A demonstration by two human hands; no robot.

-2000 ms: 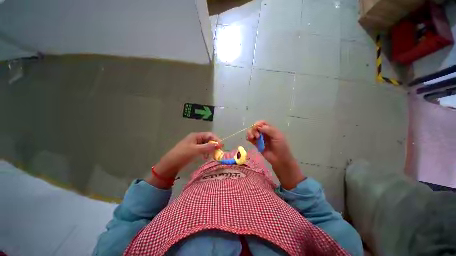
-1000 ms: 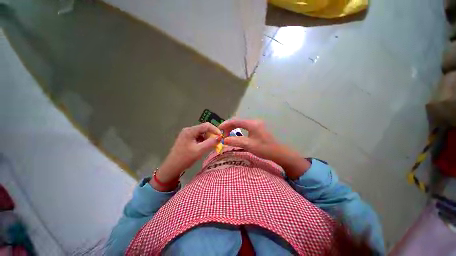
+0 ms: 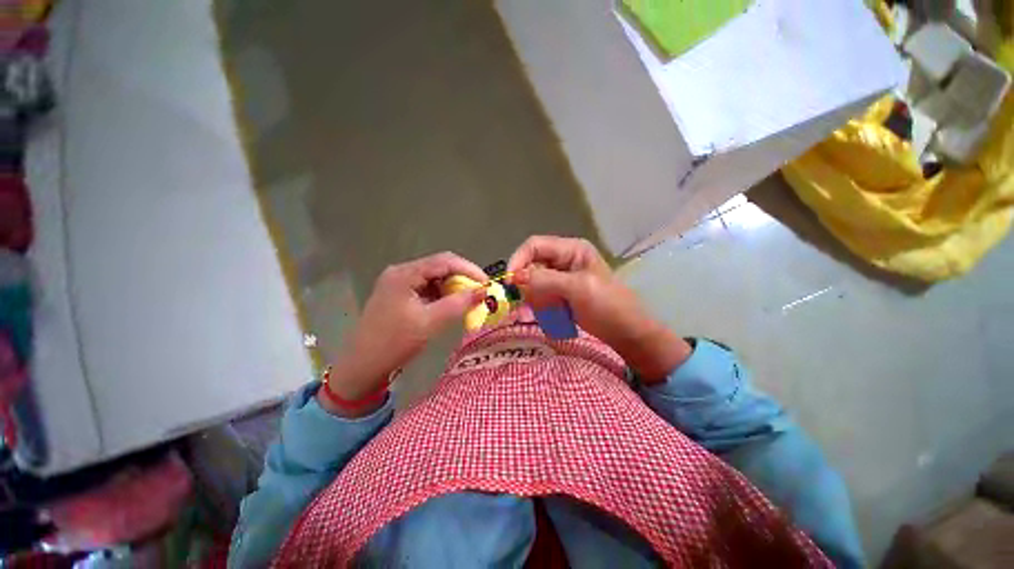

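A small yellow plush toy piece (image 3: 487, 306) with a dark red eye-like spot is held in front of the apron at the middle of the view. My left hand (image 3: 406, 317) pinches its left side between thumb and fingertips. My right hand (image 3: 584, 291) is close beside it, its fingertips pinched at a thin yellow strand at the toy's upper right. A flat blue part (image 3: 556, 320) hangs below my right fingers. Where it joins the toy is hidden.
A long white table (image 3: 156, 245) runs along the left, with pink and dark fabric (image 3: 122, 500) below it. A white table (image 3: 767, 83) bearing a green sheet (image 3: 684, 20) stands ahead right. A yellow sack (image 3: 890, 206) with whitish blocks (image 3: 967, 95) lies on the floor beyond.
The view has turned, bringing the white table corner and yellow sack in on the right. The hands came together from apart, drawing the strand short. The toy's yellow side and the blue part now show.
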